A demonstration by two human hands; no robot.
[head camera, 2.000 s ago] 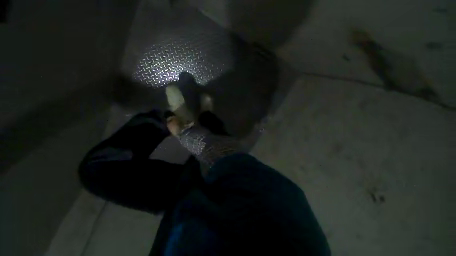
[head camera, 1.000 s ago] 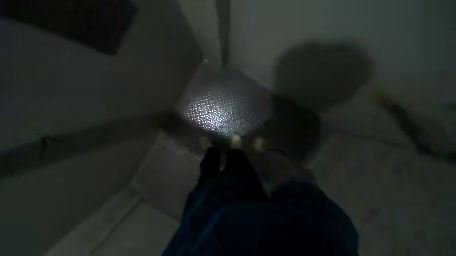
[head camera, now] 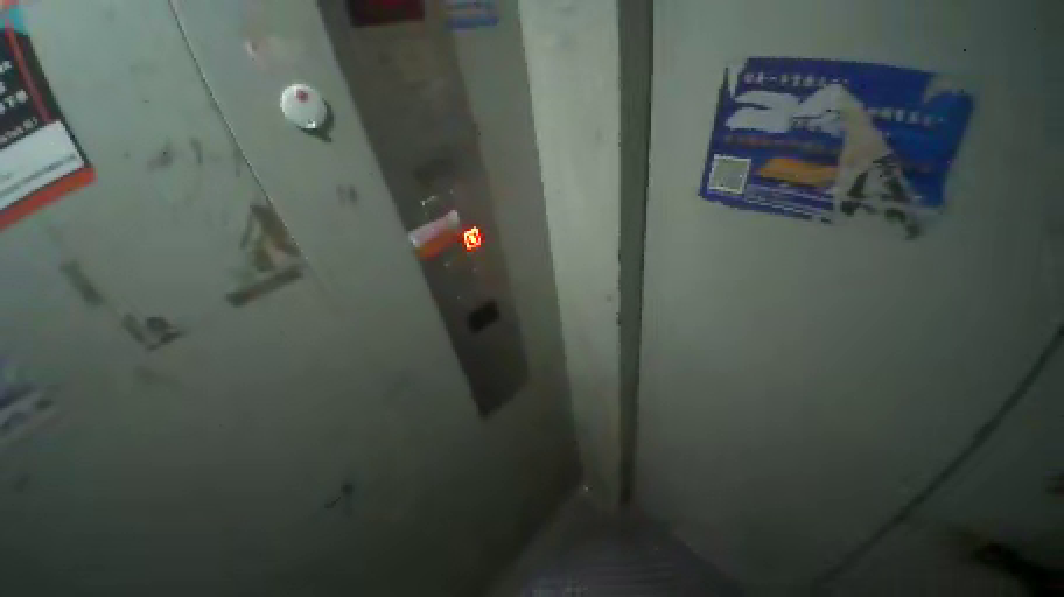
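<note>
No hand is in the picture. Nearest in front is the steel car operating panel (head camera: 449, 192) on the lift wall, left of the middle. It has a small lit red-orange square button (head camera: 471, 239), an orange-white sticker (head camera: 434, 233) beside it and a dark rectangle (head camera: 483, 314) below. A round white piece with a red centre (head camera: 303, 107) sits on the wall to the panel's left. The lift door (head camera: 770, 338) is a pale grey-green sheet at the right, with a torn blue poster (head camera: 776, 134) on it.
A dark strip (head camera: 631, 268) runs down beside the door. A red-edged black and white poster (head camera: 41, 128) is on the left wall. The chequer-plate floor (head camera: 618, 566) shows at the bottom edge. The wall has scuffs and glue remnants.
The view has lifted from the legs and floor to the lift's walls, panel and door. The hand near the feet two seconds ago is out of the picture. The picture is brighter.
</note>
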